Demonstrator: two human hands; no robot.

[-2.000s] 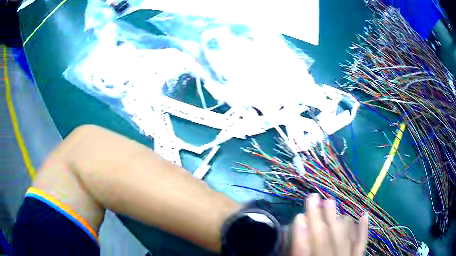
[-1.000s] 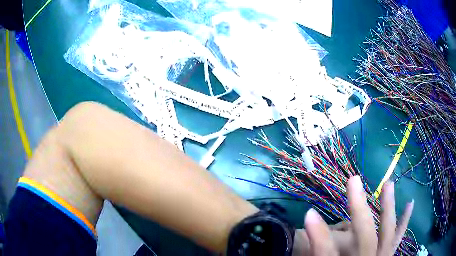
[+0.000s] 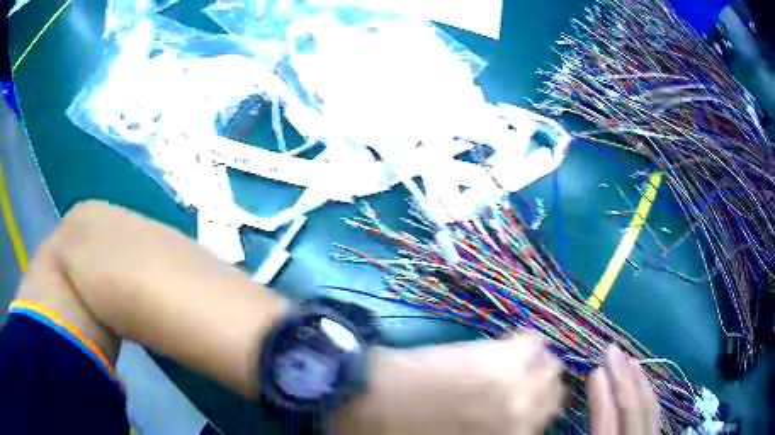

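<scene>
The nearer labelled harness bundle (image 3: 501, 280) lies slanting from the centre to the lower right, with loose wire ends at its upper left and white pieces near its lower right end. My left hand (image 3: 484, 382), with a black watch on the wrist, is at the bundle's near side. It is blurred, its fingers look curled, and a hold on wires cannot be made out. My right hand (image 3: 625, 395) shows only as blurred fingers over the bundle, cut off by the bottom edge. Dark wires show between the hands.
Tangled white marker strips (image 3: 272, 166) and a clear plastic bag (image 3: 161, 127) lie beyond my left arm. A larger unlabelled harness pile (image 3: 671, 110) is at the upper right. Yellow tape (image 3: 627, 242) marks the green table between the wires. A paper sheet (image 3: 472, 13) is at the top.
My left hand was spread over the nearer bundle; its fingers now look curled. My right hand's fingers have come into view beside it. The table's things have shifted left in the picture.
</scene>
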